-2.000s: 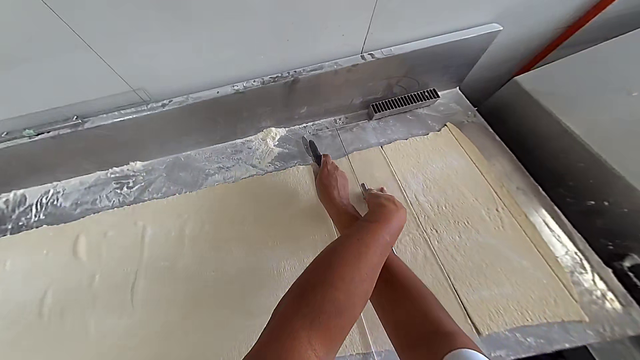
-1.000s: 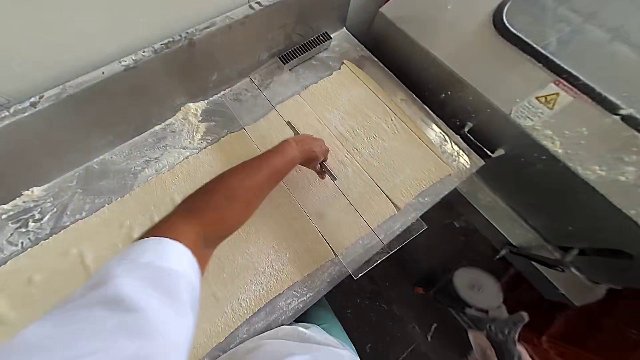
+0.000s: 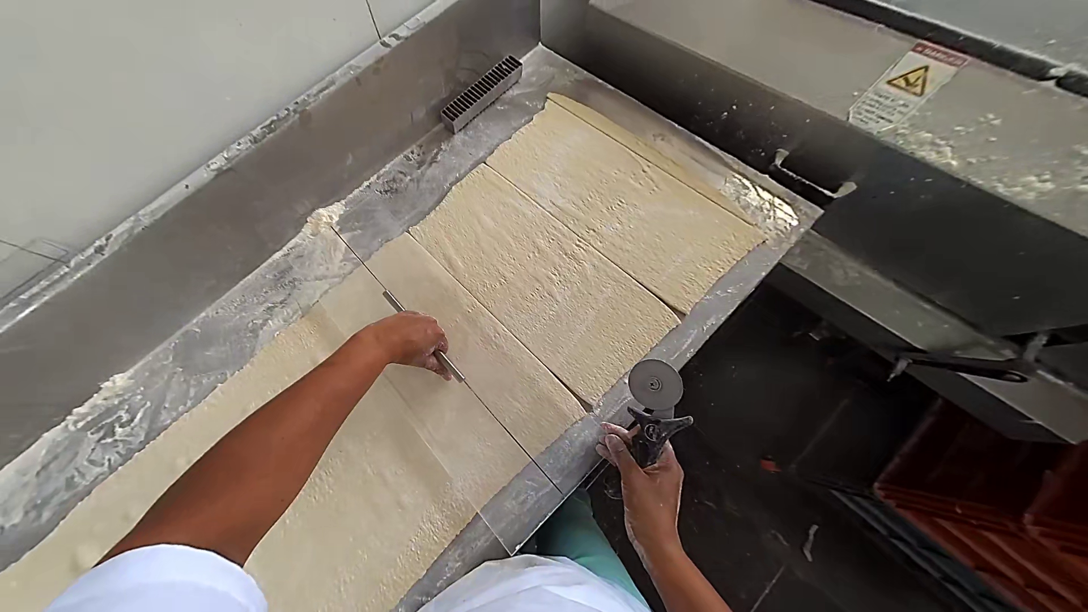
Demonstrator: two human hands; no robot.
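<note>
My left hand (image 3: 416,342) is closed on the metal handle (image 3: 423,334) of a clear plastic template (image 3: 489,455), which lies across the rolled dough sheet (image 3: 340,476). At the front edge of the metal table my right hand (image 3: 650,476) holds a pizza wheel cutter (image 3: 655,388) by its dark handle, with the round blade pointing up and away from the dough. Right of the template, straight cut lines part the dough into wide pieces (image 3: 544,280). A narrow curved dough strip (image 3: 646,153) lies at the far right end.
A slotted metal block (image 3: 482,93) lies against the metal backsplash (image 3: 255,187). Loose flour (image 3: 323,219) covers the back strip of the table. To the right stands a machine with a warning label (image 3: 908,85). Red plastic crates (image 3: 977,493) are on the dark floor.
The template, in my left hand, has moved left along the dough. My right hand and the cutter, out of sight one second ago, are now at the table's front edge. Another cut line shows.
</note>
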